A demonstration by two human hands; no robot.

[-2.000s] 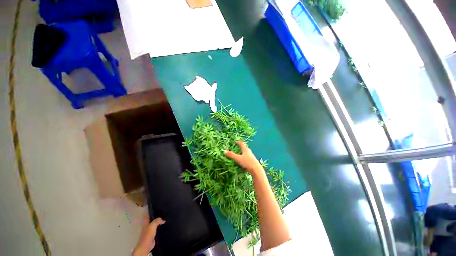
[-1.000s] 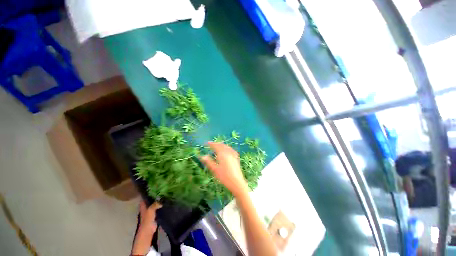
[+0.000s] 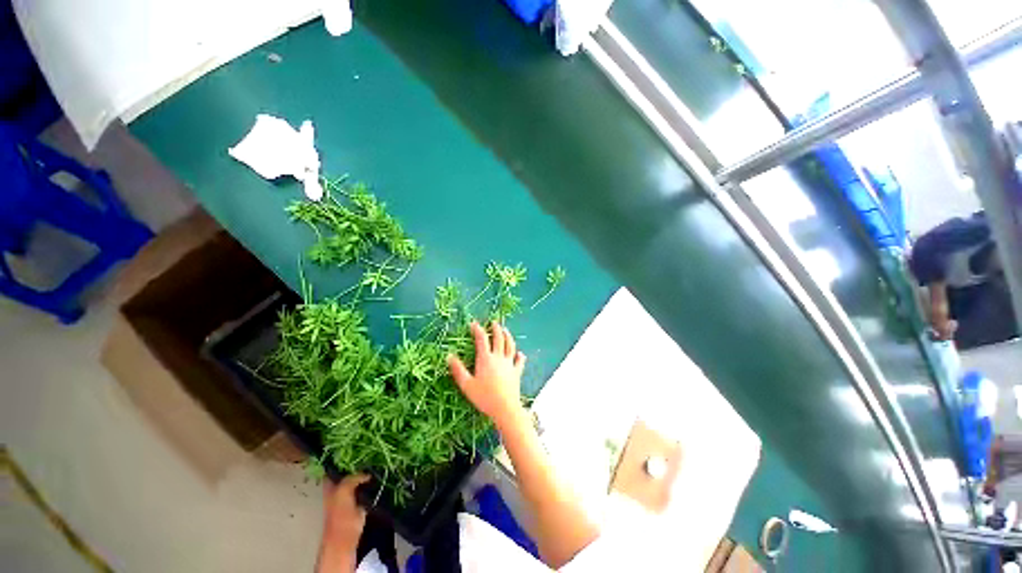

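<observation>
A tangled heap of green leaf sprigs (image 3: 381, 403) lies partly in the black plastic tray (image 3: 431, 509) and partly on the green bench. The tray is against the bench's near edge, tilted in view. My left hand (image 3: 343, 509) grips the tray's near rim, its thumb showing; its other fingers are hidden. My right hand (image 3: 491, 372) rests on the far side of the heap with its fingers spread. A smaller group of sprigs (image 3: 356, 229) lies on the bench beyond the heap.
A white crumpled cloth (image 3: 275, 148) lies on the bench. A white board (image 3: 628, 369) at right bears a brown pad (image 3: 646, 468) with a small white disc. An open carton (image 3: 168, 375) and blue stool (image 3: 67, 224) stand on the floor. A person (image 3: 953, 263) is at far right.
Much of the heap has moved from the bench into the tray. My right hand has moved toward the tray. The view has shifted, showing more of the white board and a tape roll.
</observation>
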